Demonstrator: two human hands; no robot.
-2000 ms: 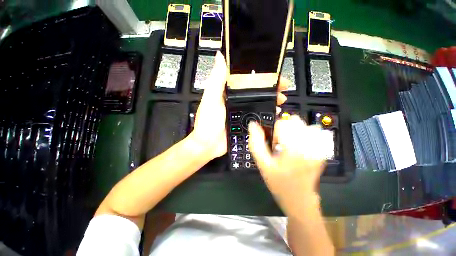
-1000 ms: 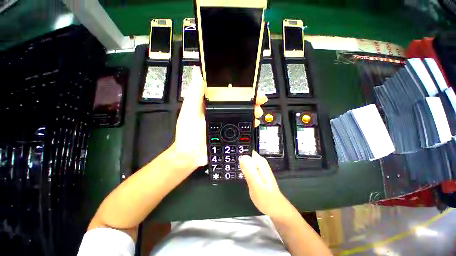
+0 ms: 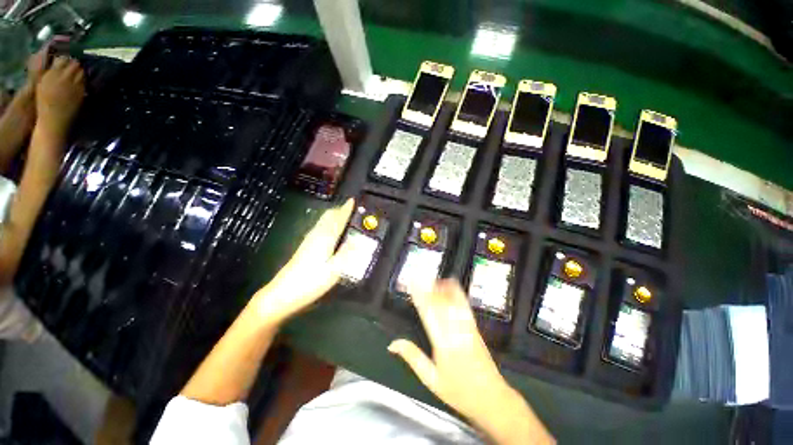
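Observation:
The black foam phone tray point(image 3: 527, 217) lies tilted on the bench. Its far row holds several opened flip phones point(image 3: 530, 113) with gold-rimmed screens and silvery keypad boards point(image 3: 516, 182). Its near row holds folded phones point(image 3: 489, 274) with orange-gold spots. My left hand point(image 3: 304, 267) is at the leftmost folded phone point(image 3: 360, 252), its fingers along the left edge and its thumb by the label; contact is unclear. My right hand point(image 3: 452, 343) is blurred, empty, thumb spread, its fingertips over the lower end of the second folded phone point(image 3: 419, 265).
Glossy black blister trays point(image 3: 148, 200) are stacked at left. A personal smartphone point(image 3: 325, 159) lies left of the foam tray. Blue-grey piles point(image 3: 717, 352) stand at right. A white post point(image 3: 343, 43) and rail point(image 3: 726, 178) edge the green conveyor. Another person's hand point(image 3: 59, 96) shows far left.
The opened flip phone with the keypad is no longer held up. The previously bare near-left pocket now holds a folded phone. My hands are apart, and the view has turned left.

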